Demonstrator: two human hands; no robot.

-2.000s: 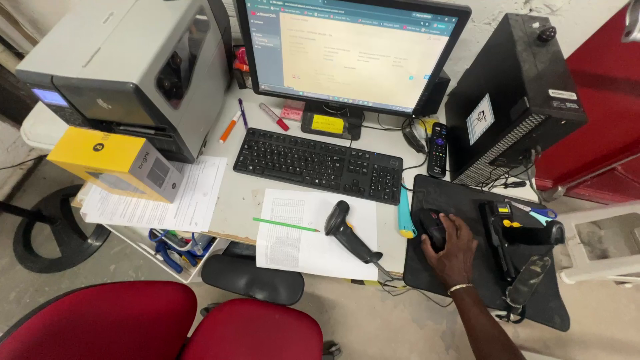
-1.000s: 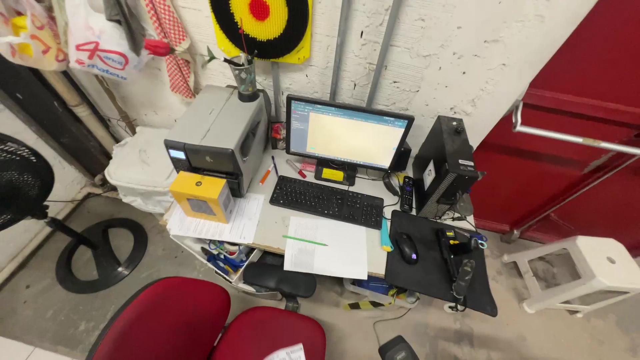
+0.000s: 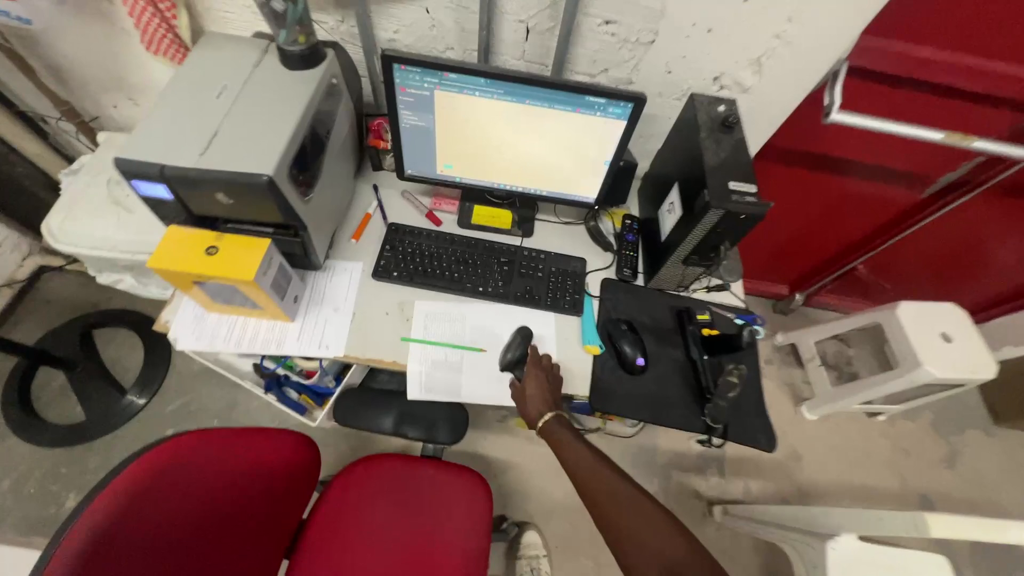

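Observation:
My right hand (image 3: 538, 390) grips the handle of a black barcode scanner (image 3: 516, 350) over the printed sheets (image 3: 448, 376) at the desk's front edge. Left of the scanner, a green pencil (image 3: 442, 344) lies across the sheets. A black keyboard (image 3: 480, 268) sits behind them, below the monitor (image 3: 512, 136). Right of my hand are a light-blue cutter (image 3: 590, 324) and a black mouse (image 3: 627, 346) on a dark mat (image 3: 640, 400). My left hand is out of view.
A label printer (image 3: 232, 144) stands at the left behind a yellow box (image 3: 220, 272) on papers. A computer tower (image 3: 700, 192) stands at the right. Red chairs (image 3: 400, 512) are in front of the desk, an open drawer of tools (image 3: 296, 384) is below it, and a white stool (image 3: 912, 344) is at the right.
Two seconds ago my right hand was on the mouse while the scanner lay on the sheets. One second ago the scanner hung below the desk edge. Now my right hand holds it over the sheets.

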